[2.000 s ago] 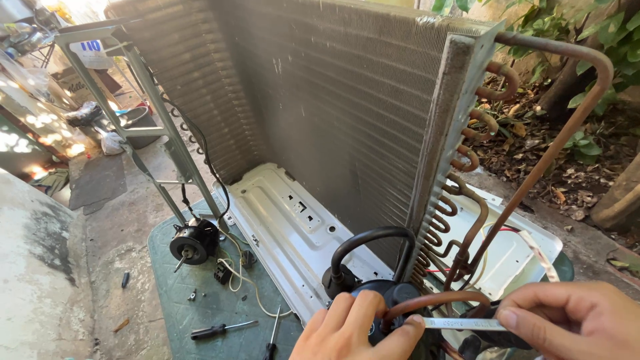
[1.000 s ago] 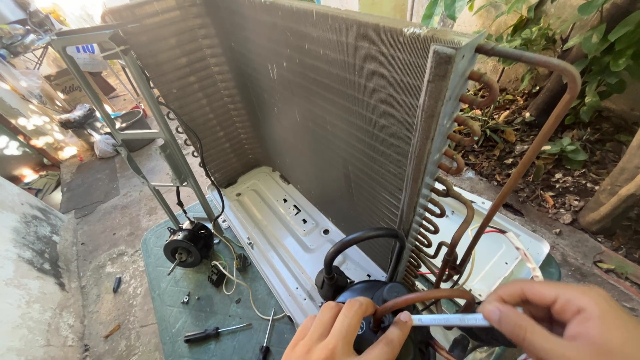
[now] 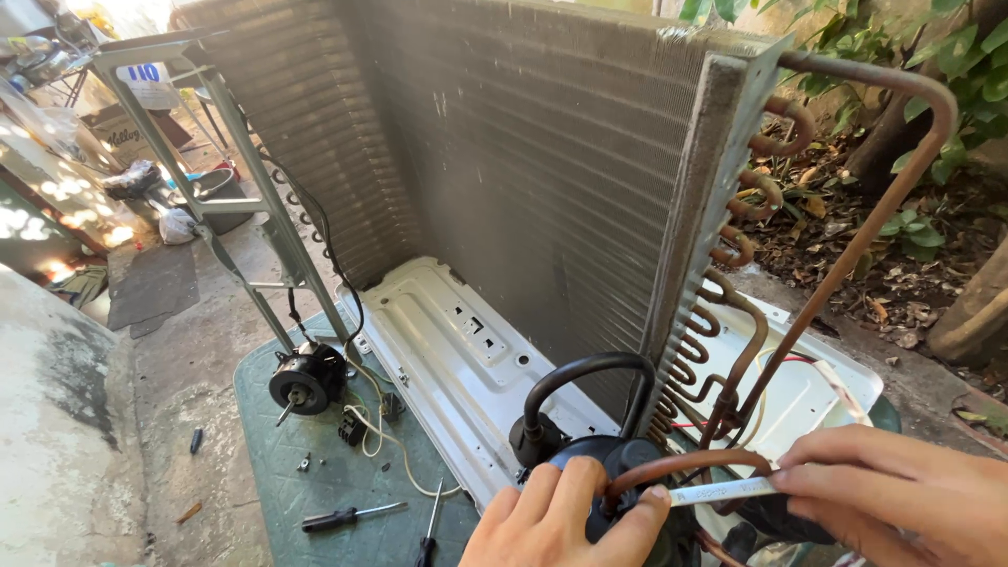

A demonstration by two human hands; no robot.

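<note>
My right hand [image 3: 898,492] pinches the right end of a flat, pale strip [image 3: 720,492] that bears printed marks. The strip's left end meets the thumb of my left hand [image 3: 559,520], whose fingers rest on the black compressor [image 3: 587,453]. Beside the fingers a copper pipe [image 3: 693,463] curves out of the compressor's top. A thick black hose [image 3: 587,364] arches behind it. The finned condenser coil [image 3: 512,181] stands upright on the white metal base pan [image 3: 449,339], with copper return bends [image 3: 787,130] along its right edge. The strip's far end is hidden in my right hand.
On the green table [image 3: 276,472] lie two screwdrivers [image 3: 339,520], small hardware [image 3: 304,463] and a wired black part [image 3: 352,428]. A fan motor [image 3: 307,382] sits by a metal frame [image 3: 236,205]. Right of the coil lies a white panel [image 3: 835,386]; a long copper pipe [image 3: 866,236] juts out there.
</note>
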